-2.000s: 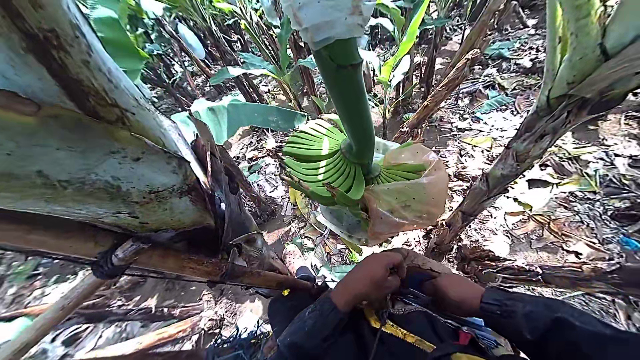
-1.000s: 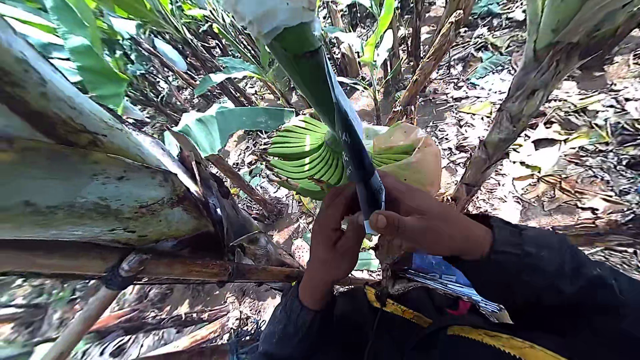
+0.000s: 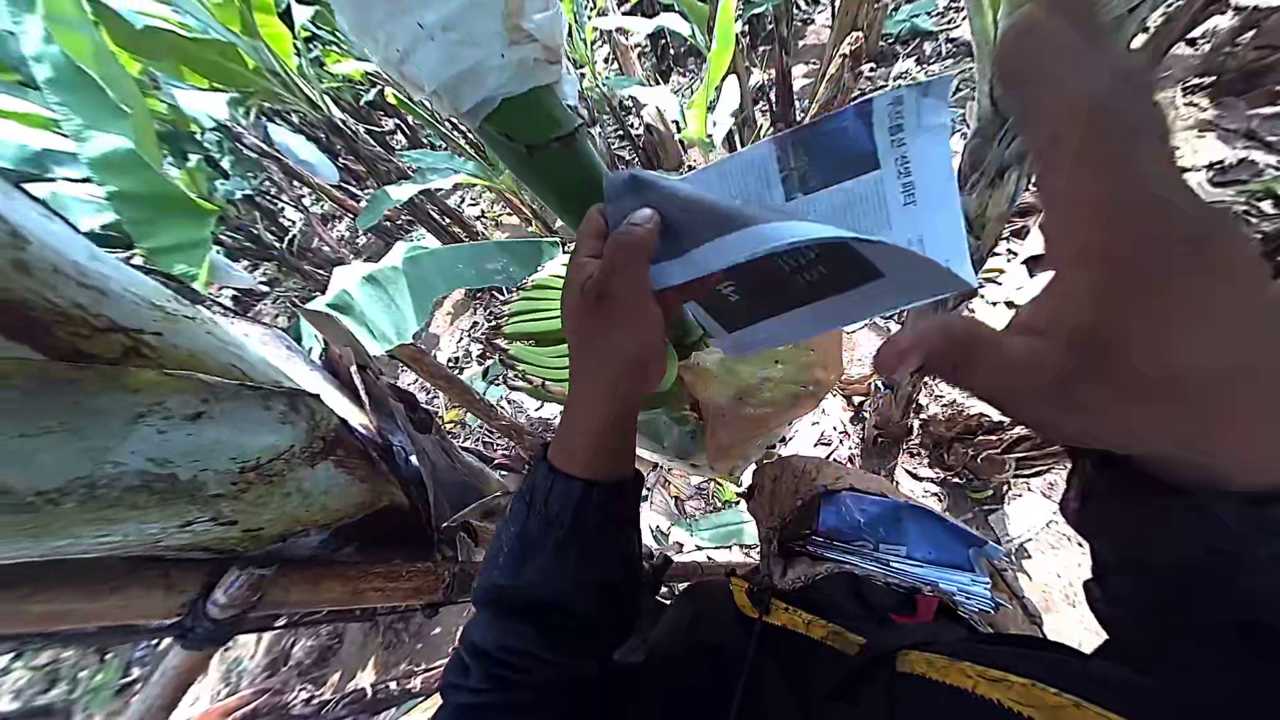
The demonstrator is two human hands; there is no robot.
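Observation:
My left hand point(image 3: 615, 320) grips one corner of a printed newspaper sheet point(image 3: 830, 190), its thumb on top. The sheet is partly unfolded and curls to the right, in front of the thick green banana stalk point(image 3: 545, 150). My right hand point(image 3: 1120, 270), blurred and close to the camera, is apart from the sheet with thumb and fingers spread. Below and behind my left hand hang green bananas point(image 3: 535, 330), partly hidden, with a translucent brownish bag point(image 3: 765, 390) beside them. White wrapping point(image 3: 460, 50) covers the stalk's upper part. Folded papers point(image 3: 900, 540) stick out of a pouch at my waist.
A large banana trunk point(image 3: 170, 450) fills the left side, with a wooden pole point(image 3: 330, 590) crossing below it. A green leaf point(image 3: 410, 285) reaches toward the bananas. Another trunk point(image 3: 990, 170) stands behind my right hand. Dry leaves litter the ground.
Both hands were low near the waist, then together on a narrow folded paper at the stalk. Now the paper is opened out in my left hand, and my right hand has moved away to the right.

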